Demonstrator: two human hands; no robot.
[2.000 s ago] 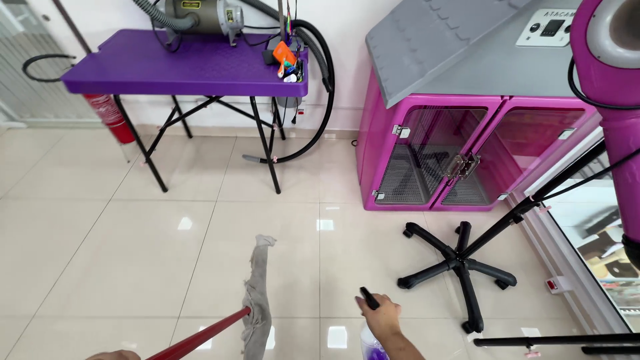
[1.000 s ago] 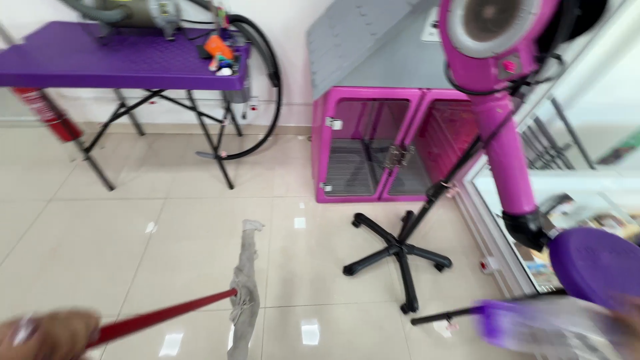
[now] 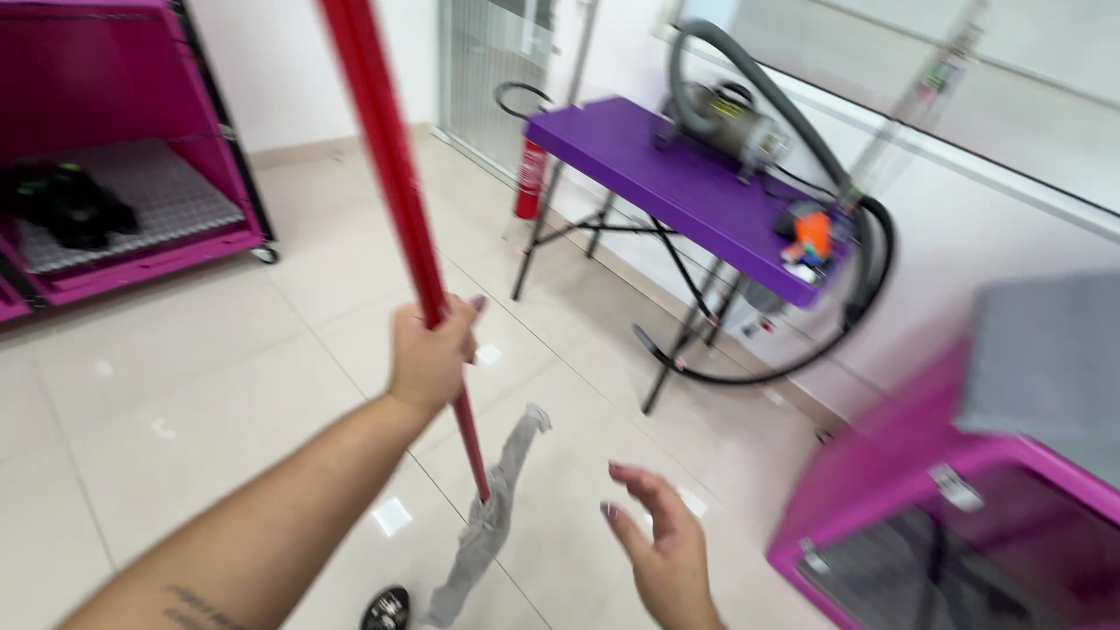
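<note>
My left hand (image 3: pixel 433 350) is closed around a red pole (image 3: pixel 394 184) in the middle of the view. At the pole's lower end a grey cloth (image 3: pixel 490 525) is draped over the head, which it hides, and lies on the tiled floor. My right hand (image 3: pixel 665 542) is to the right of the cloth, fingers apart, with nothing in it. The tip of a black shoe (image 3: pixel 386 609) shows at the bottom edge.
A purple folding table (image 3: pixel 665 201) bears a dryer motor (image 3: pixel 726 122) with a hose. A fire extinguisher (image 3: pixel 530 179) stands beside it. At left, a magenta cage (image 3: pixel 157 262) holds a black furry animal (image 3: pixel 74 206). A magenta cabinet (image 3: pixel 840 490) is at right.
The view has swung left and tilted. The pole now stands much more upright in my left hand. My right hand, earlier at a bottle with purple on it, is now empty and near the cloth.
</note>
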